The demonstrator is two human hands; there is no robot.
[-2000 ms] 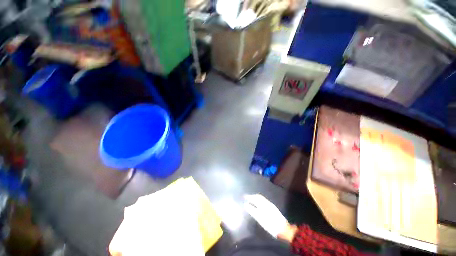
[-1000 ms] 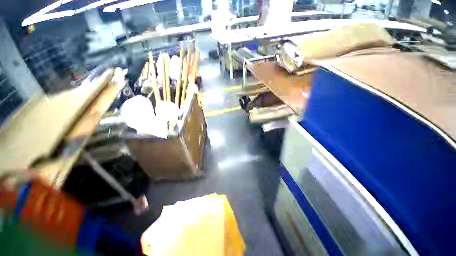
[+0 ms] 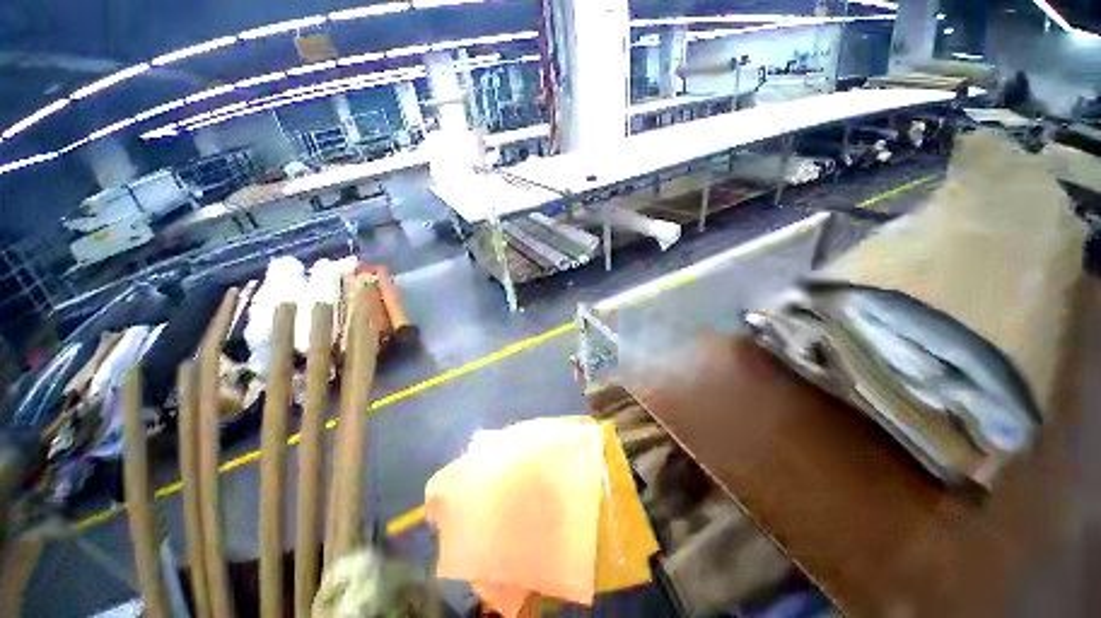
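A small limp stack of orange-yellow pieces shows at the bottom centre, in front of the wearer and above the grey floor. Its upper left part is very bright; a darker yellow piece shows along its right side. No hand is visible on it; what holds it is hidden or below the picture. My left hand and my right hand are both not in view.
A reddish-brown board lies close on the right with a rolled sheet material on it. Tall brown tubes stand close on the left. Ahead are a long white table, material rolls and a yellow floor line.
The view has moved forward past the blue press and bin and lifted toward the workshop. The orange-yellow stack has stayed in front. The right hand seen two seconds ago has left the picture.
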